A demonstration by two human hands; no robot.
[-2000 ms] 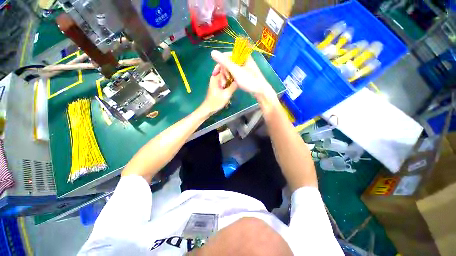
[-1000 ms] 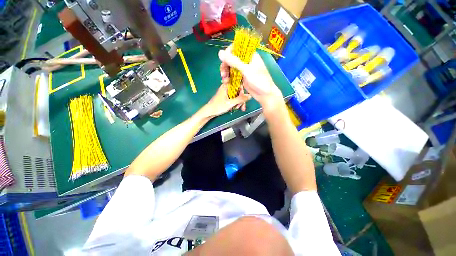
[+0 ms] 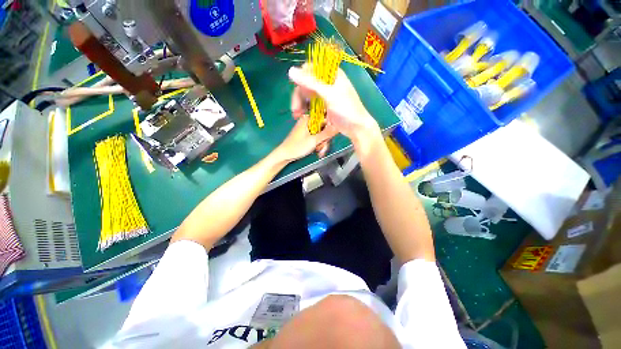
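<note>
A bundle of yellow lead wires (image 3: 325, 68) stands roughly upright over the bench's front right part, its upper ends fanned out. My right hand (image 3: 338, 102) is wrapped around the middle of the bundle. My left hand (image 3: 304, 140) is at the bundle's lower end, its fingers touching or just below it; whether it grips the wires is hard to tell. A few loose yellow wires (image 3: 361, 65) lie behind the bundle. A larger yellow wire stack (image 3: 119, 194) lies on the bench at the left, pale tips toward the front edge.
The machine head (image 3: 112, 65) overhangs a silver fixture (image 3: 184, 129) left of my hands. A red tray (image 3: 287, 27) is at the back. A blue plastic bin (image 3: 436, 102) with covered yellow bundles adjoins the bench's right side. Translucent covers (image 3: 466, 204) and a cardboard box (image 3: 545, 272) are lower right.
From two seconds ago to one, the bundle rose more upright in my right hand and more of it showed. Since then it has dropped slightly, and my left hand stays at its lower end.
</note>
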